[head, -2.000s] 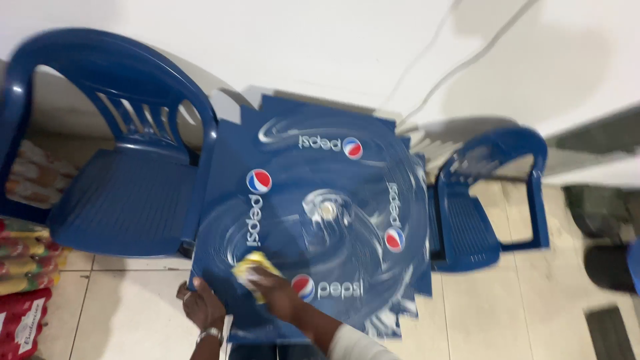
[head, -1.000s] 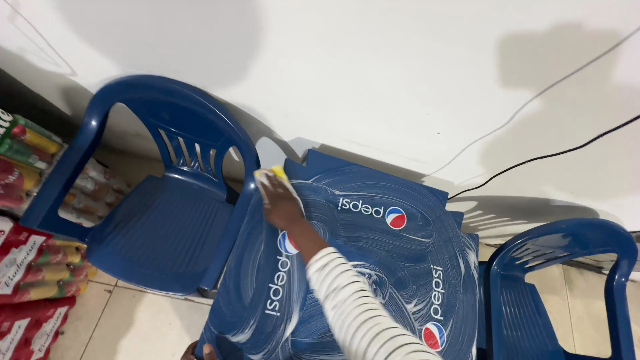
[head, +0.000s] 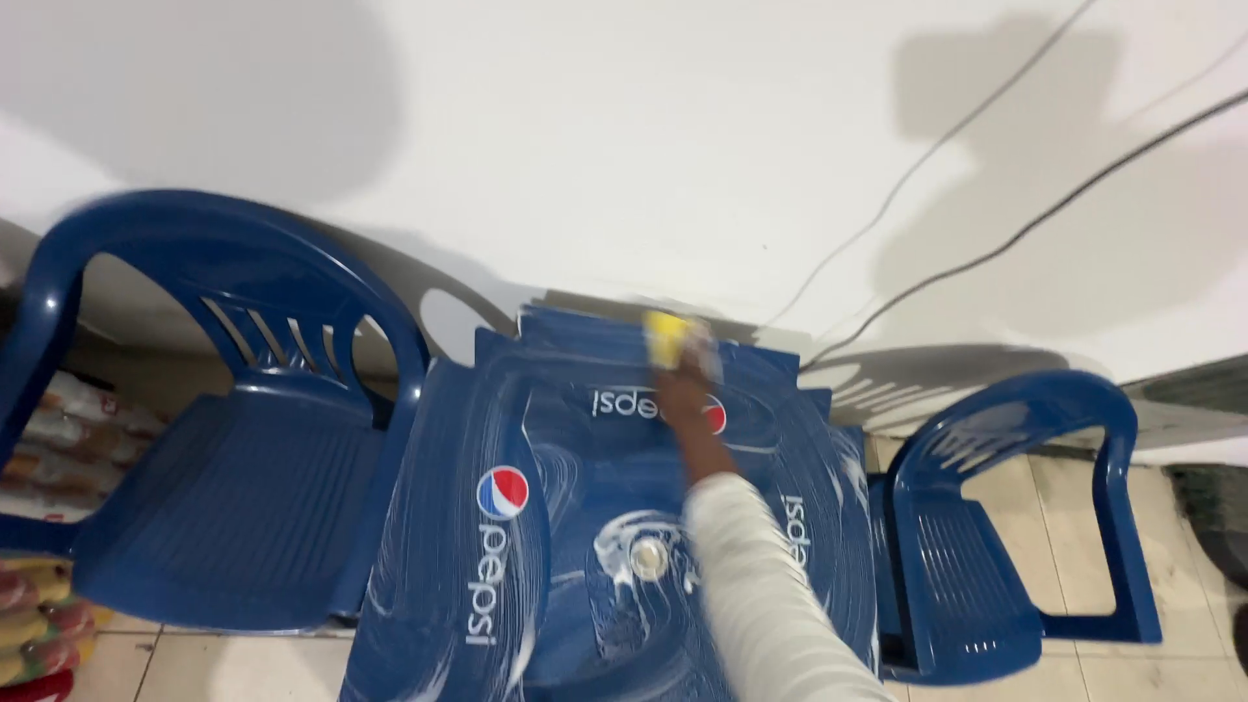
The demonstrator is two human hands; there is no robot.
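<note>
A blue plastic table [head: 614, 468] printed with Pepsi logos bears white, foamy streaks and swirls. Near its far edge, by the wall, my right hand [head: 688, 353] holds a yellow sponge [head: 666, 336] against the top; both are motion-blurred. The white-sleeved arm reaches across the right half of the table, partly covering two of the printed logos. Around the round whitish cap or hole [head: 649, 559] at the table's middle, foam is thick. My left hand is out of the frame.
Blue plastic armchairs stand at the left [head: 234, 507] and right [head: 975, 575] of the table. A white wall [head: 604, 146] rises behind it, with dark cables [head: 1033, 224] hanging across. Wrapped packs of drinks [head: 44, 624] lie at the lower left on the tiled floor.
My right hand has gone with the sponge from the near left part of the table to the far left corner, then rightward along the far edge. My left hand has left the view.
</note>
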